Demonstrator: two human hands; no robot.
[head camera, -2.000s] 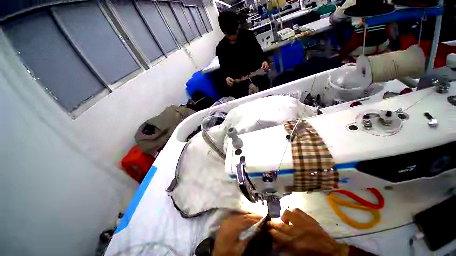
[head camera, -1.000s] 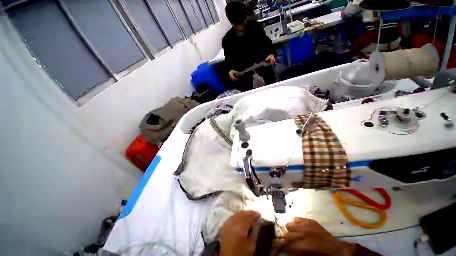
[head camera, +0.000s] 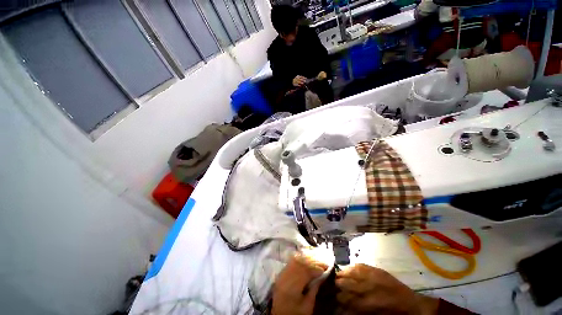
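The pale garment lining (head camera: 246, 200) with a dark seam edge lies left of the needle and runs under the machine head. Dark shell fabric (head camera: 325, 296) is bunched between my hands, just in front of the brightly lit presser foot (head camera: 341, 249). My left hand (head camera: 294, 287) grips the cloth at its left side. My right hand (head camera: 373, 290) pinches the cloth at its right side, close to the foot. Both hands are partly cut off by the bottom edge. The fingertips partly hide the seam, and glare hides the needle tip.
The white machine head (head camera: 326, 184) wears a checked cloth strip (head camera: 393, 187). Scissors with red and orange-yellow loops (head camera: 445, 253) lie right of the needle, a black phone (head camera: 545, 274) further right. A thread cone (head camera: 498, 69) stands behind. A person (head camera: 300, 58) in dark clothes handles cloth opposite.
Since one second ago, my hands and the dark cloth have moved up closer to the presser foot. The person opposite has shifted their hands. The whole view has shifted slightly.
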